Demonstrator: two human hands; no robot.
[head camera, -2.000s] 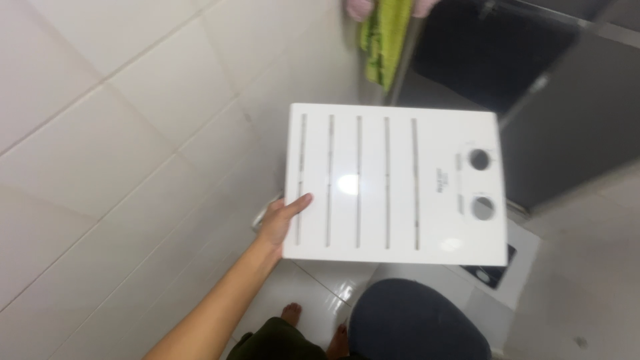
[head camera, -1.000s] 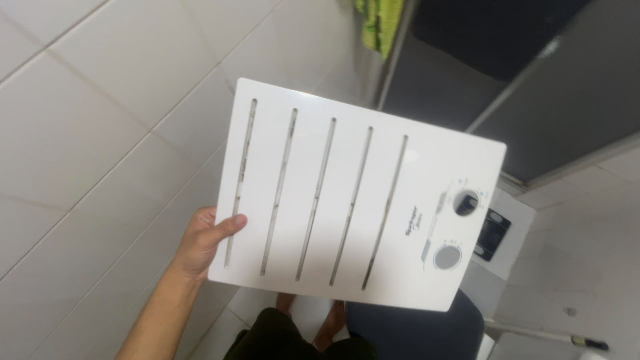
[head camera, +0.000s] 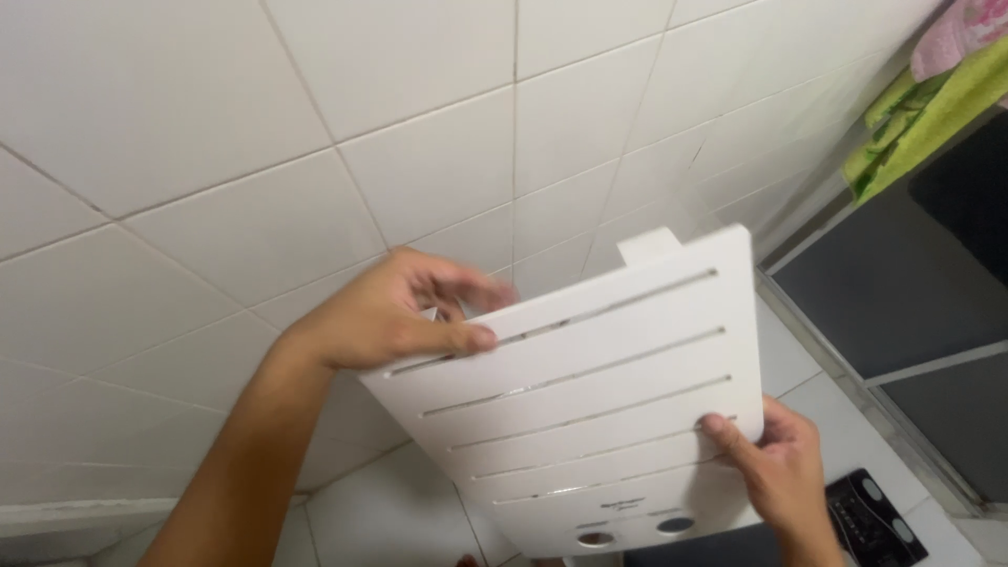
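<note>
A white slotted front panel (head camera: 598, 409), with long parallel slots, two round holes and some print, is held tilted between both hands. My left hand (head camera: 409, 315) grips its upper left edge, thumb on the front face and blurred fingers behind. On the right side edge is my right hand (head camera: 776, 465), its thumb on the front near a slot and the other fingers behind. A small white tab (head camera: 649, 246) sticks out past the top edge. The back of the panel is hidden.
A white tiled wall (head camera: 425, 102) rises close in front. At right are dark panels in a metal frame (head camera: 858, 283) and a green towel (head camera: 929, 118). A black bathroom scale (head camera: 874, 516) lies on the floor at lower right. Part of a dark object (head camera: 701, 547) shows under the panel.
My right hand has come into view and holds the panel's right side. The panel has turned, so its round holes now face down. The view has swung toward the wall.
</note>
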